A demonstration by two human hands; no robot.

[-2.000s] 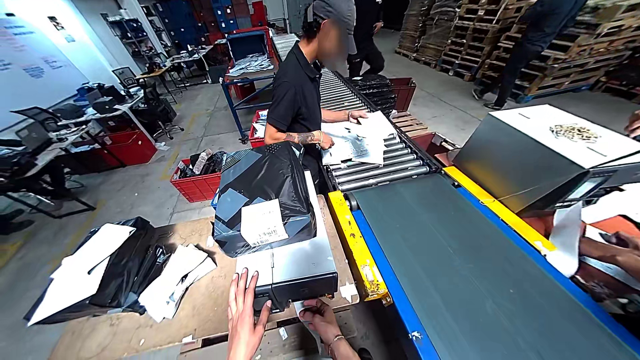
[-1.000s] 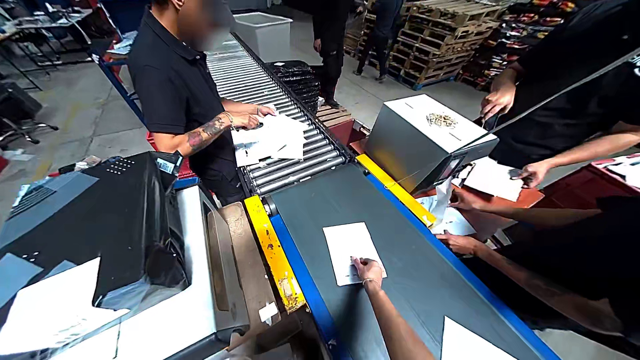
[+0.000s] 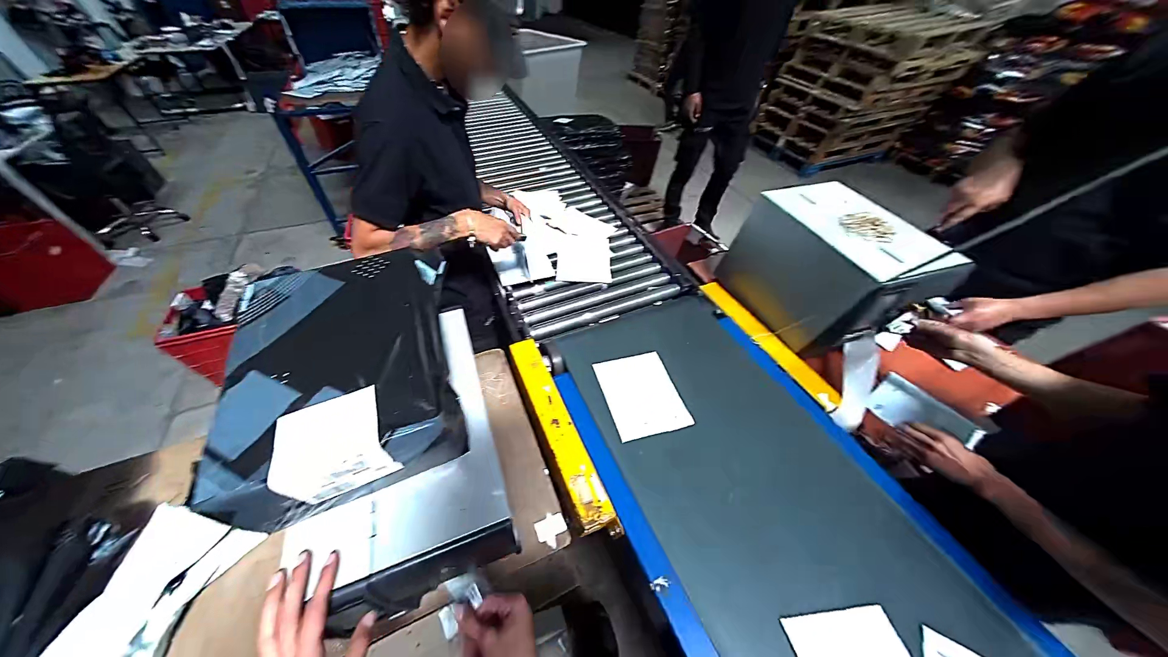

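My left hand [image 3: 306, 607] rests with spread fingers at the near edge of a metal box [image 3: 438, 506] on the cardboard-covered table. Just right of it, my right hand [image 3: 495, 625] has its fingers closed on a small piece of clear and white film [image 3: 464, 591] at the box's front. On top of the box lies a package wrapped in black plastic [image 3: 365, 338], with a white sheet [image 3: 330, 443] on it. Loose white papers [image 3: 169, 575] lie left of my left hand. A white sheet [image 3: 643, 395] lies flat on the dark conveyor belt [image 3: 730, 493].
Beyond the belt, a co-worker handles papers [image 3: 561, 237] on the roller conveyor [image 3: 602, 306]. Other people's hands work at the right beside a large metal box [image 3: 835, 260]. A yellow rail [image 3: 564, 438] edges the belt. Further sheets [image 3: 844, 631] lie at its near end.
My right hand has left the white sheet on the belt and is back at the metal box's front. That sheet is farther along the belt. My left hand has come into view again.
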